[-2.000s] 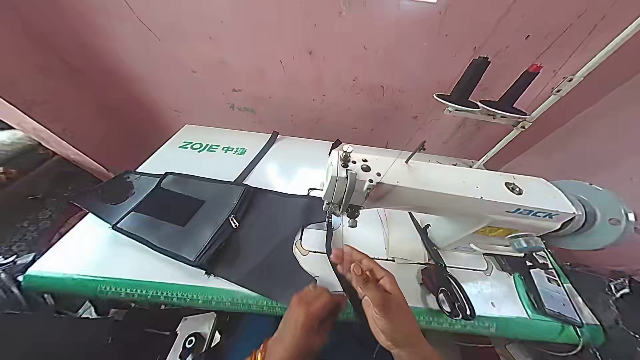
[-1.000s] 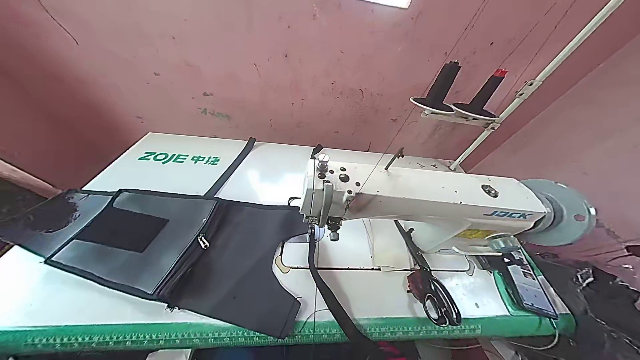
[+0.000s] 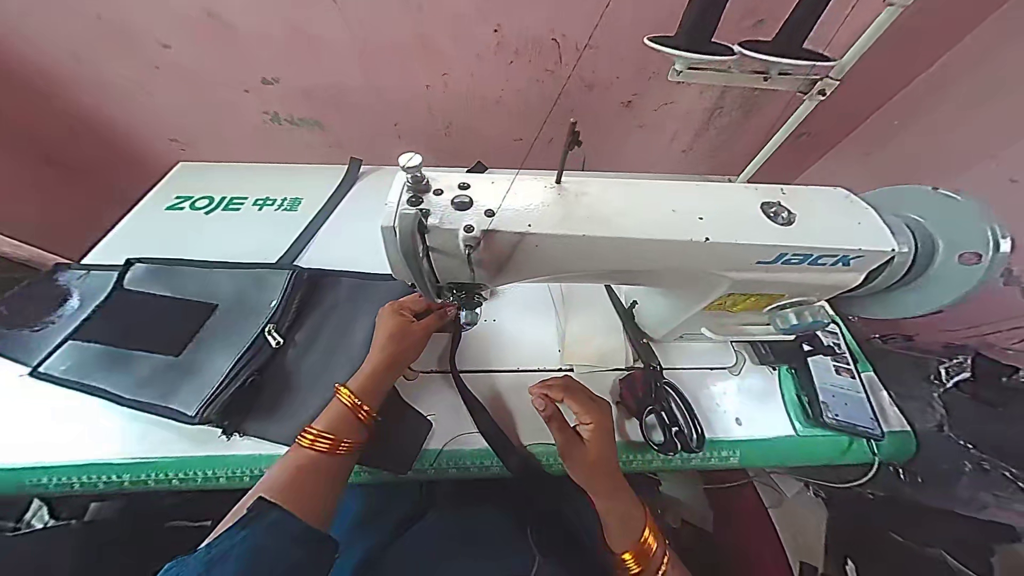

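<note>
My left hand (image 3: 408,332) is at the needle area of the white sewing machine (image 3: 640,232), its thumb and forefinger together by the presser foot; whether they pinch thread or fabric cannot be told. A black fabric strip (image 3: 480,412) runs from under the needle area down over the table edge toward my lap. My right hand (image 3: 580,428) is raised to the right of the strip, fingers curled, thumb apart from them, holding nothing visible. Left of the machine lies a black and grey fabric piece (image 3: 328,344) with a zipper pull (image 3: 274,336) and a dark rectangular patch (image 3: 144,322).
Black-handled scissors (image 3: 672,416) lie right of my right hand. A phone (image 3: 844,384) with a cable rests at the table's right end. Thread spools (image 3: 704,28) stand on a rack at the back. A green measuring tape (image 3: 680,460) edges the table front.
Both hands, out of view one second ago, are back in view. Two seconds ago both were in front of the needle area; now the left is at the needle area and the right is farther right.
</note>
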